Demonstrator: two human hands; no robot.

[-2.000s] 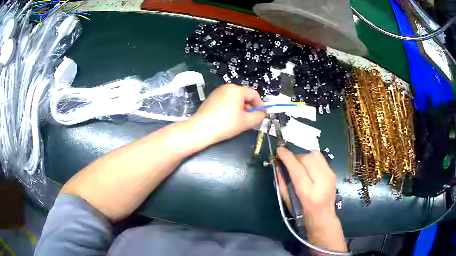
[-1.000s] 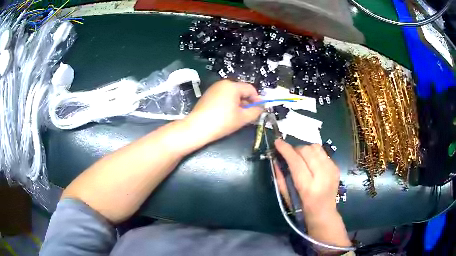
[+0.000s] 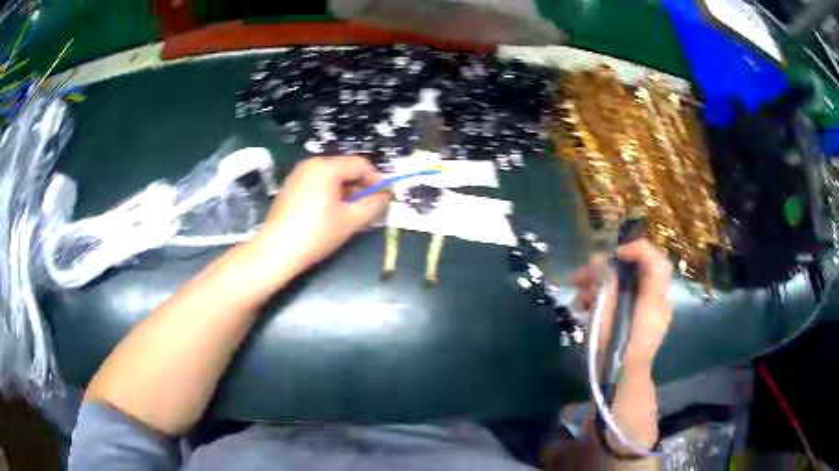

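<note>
My left hand (image 3: 322, 207) pinches the wire end of a white power cord; blue and yellow wires (image 3: 396, 182) stick out to the right over white tape strips (image 3: 460, 217). A dark small part (image 3: 423, 198) sits between the strips, and two short brass-coloured pegs (image 3: 433, 258) stick out toward me. My right hand (image 3: 639, 299) grips a black pen-like tool (image 3: 624, 304), probably a soldering iron, with a grey-white lead. It is right of the tape, beside the brass strips; its tip is blurred. The cord's coil (image 3: 120, 230) lies left in clear film.
A heap of black switches (image 3: 340, 97) lies behind the tape, with a few loose ones (image 3: 531, 267) at its right. Brass contact strips (image 3: 644, 166) are piled at right. Bagged white cords (image 3: 23, 239) lie far left. A red-orange bar (image 3: 322, 37) runs behind the heap.
My right hand has moved the tool away from the tape to the right, uncovering both pegs. My left hand still holds the wires. The whole view has shifted, with the bench further left in the picture.
</note>
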